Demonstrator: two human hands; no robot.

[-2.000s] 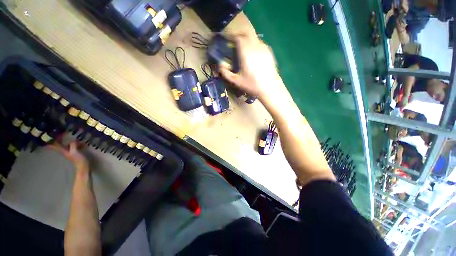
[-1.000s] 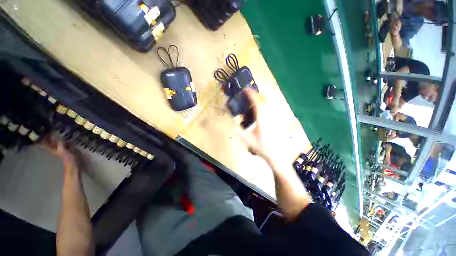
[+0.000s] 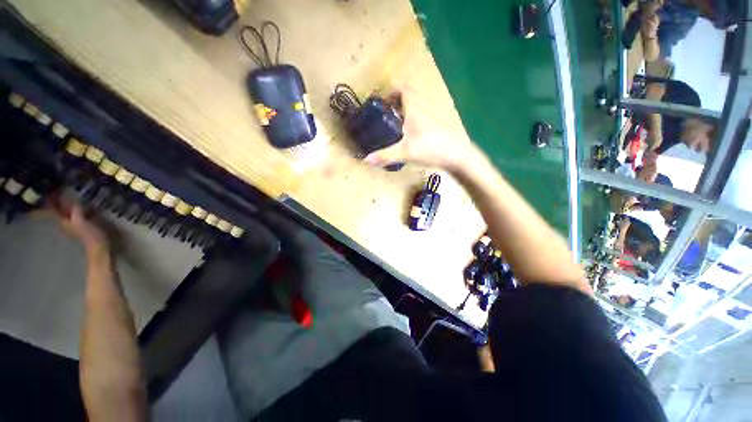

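Observation:
My right hand (image 3: 412, 136) is around a small group of black power adapters (image 3: 375, 125) on the tan bench-top; their cord loops point up-left. One black adapter (image 3: 282, 107) with yellow marks lies flat to their left, its cord looped above. A slim adapter (image 3: 425, 208) sits below my right hand. My left hand (image 3: 78, 222) is in the black tray (image 3: 198, 288), beside a row of packed units (image 3: 148, 191) with cream marks. Its fingertips are dark and partly hidden by units, so its hold is unclear. A pale grey sheet (image 3: 33, 272) lies in the tray.
The green conveyor (image 3: 495, 107) with a metal rail runs along the right, carrying scattered units. More black units (image 3: 488, 272) cluster near my right forearm. A dark unit (image 3: 210, 12) is at the top edge. Other people (image 3: 680, 95) are across the line.
My right hand has shifted up-left around the grouped adapters, and their cord loops point more to the left. The slim adapter shows again below. The view has shifted, so bench items appear higher.

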